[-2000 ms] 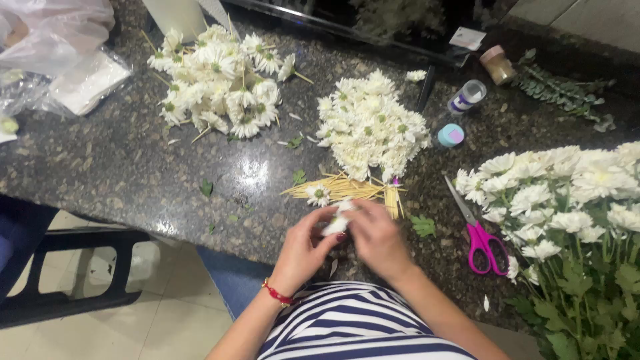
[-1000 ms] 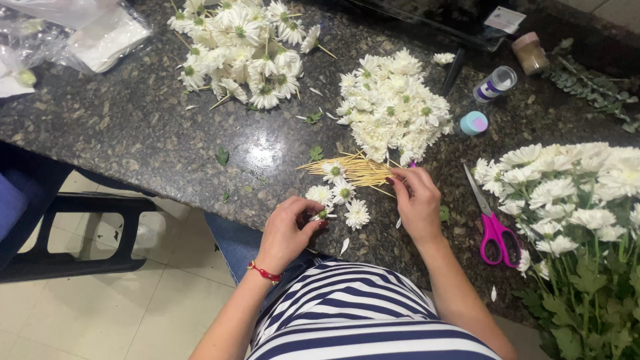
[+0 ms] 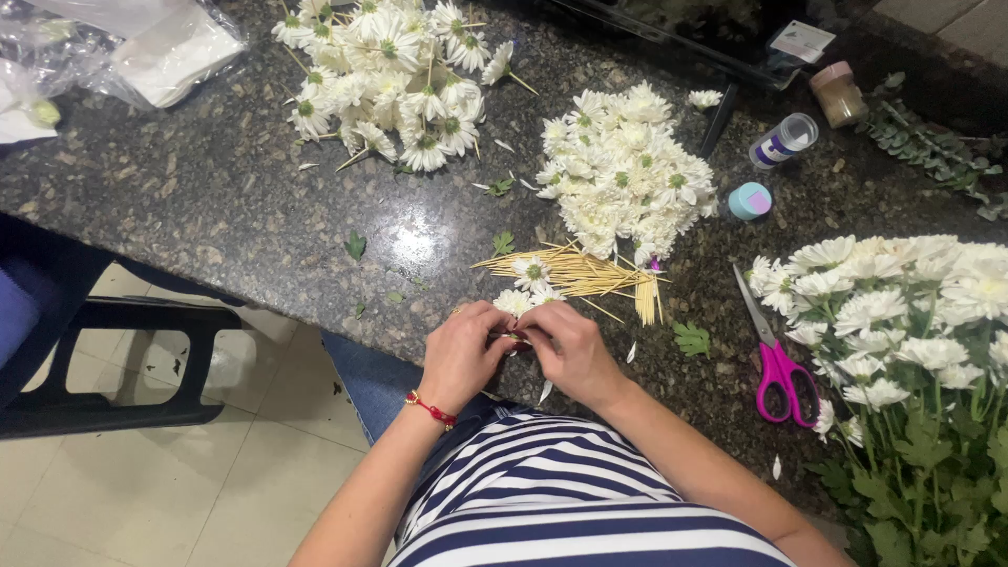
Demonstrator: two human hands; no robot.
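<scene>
My left hand (image 3: 466, 346) and my right hand (image 3: 571, 350) meet at the near edge of the granite counter, fingertips together. What they pinch is mostly hidden; a bit of flower shows between the fingers of my left hand, and my right fingers close on something too small to tell. White daisy-like blooms (image 3: 531, 272) lie just beyond the fingertips. Behind them spreads a pile of wooden toothpicks (image 3: 579, 269). A heap of white flower heads (image 3: 630, 173) sits past the toothpicks. Another heap (image 3: 394, 79), with picks or stems sticking out, lies at the upper left.
Scissors with magenta handles (image 3: 780, 378) lie to the right, beside a leafy bunch of white chrysanthemums (image 3: 929, 315). A clear container (image 3: 783, 142), a light blue cap (image 3: 750, 201) and a small jar (image 3: 837, 94) stand farther back. Plastic bags (image 3: 157, 47) are at upper left; a black stool (image 3: 118, 370) stands below.
My right hand has come from the toothpick pile to my left hand, and their fingertips now meet. The flower blooms in front of them are partly covered by my hands.
</scene>
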